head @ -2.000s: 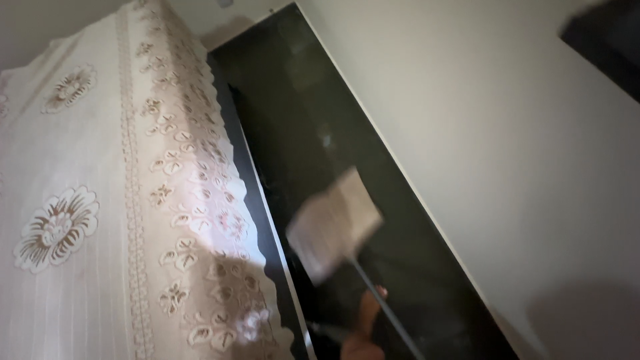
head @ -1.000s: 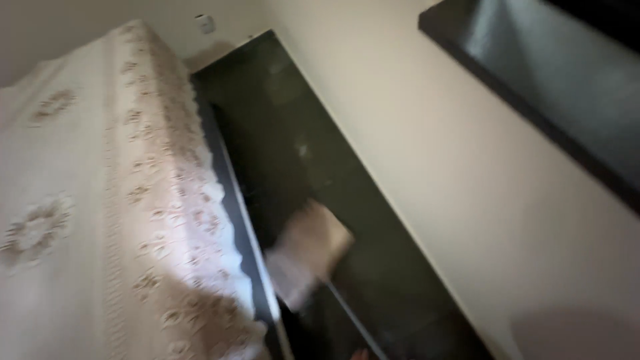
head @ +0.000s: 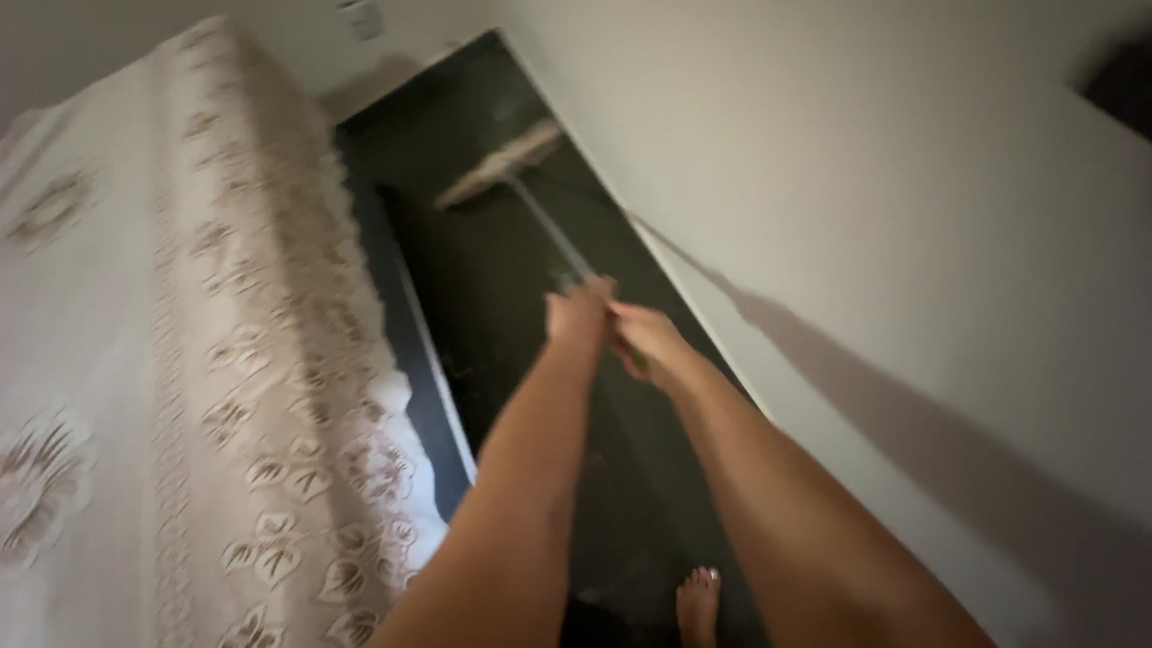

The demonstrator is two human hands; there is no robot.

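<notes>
Both arms reach forward over the dark floor. My left hand (head: 579, 312) is closed around the thin pole of a flat-headed mop (head: 499, 165), which looks light beige and is blurred. Just behind it on the same pole, nearer to me, my right hand (head: 650, 337) grips the handle, where a bit of green shows. The mop head lies crosswise at the far part of the narrow floor strip, its right end close to the wall's base. The fingers of both hands are blurred.
On the left stands a bed with a floral, scalloped cover (head: 270, 360) over a dark frame (head: 418, 387). A pale wall (head: 855, 225) runs along the right, with a dark object (head: 1120, 85) at upper right. A wall socket (head: 360, 18) and my bare foot (head: 698, 603) also show.
The mop head has moved away from me toward the far end of the floor and now appears as a narrow bar. Both hands and forearms have come into view.
</notes>
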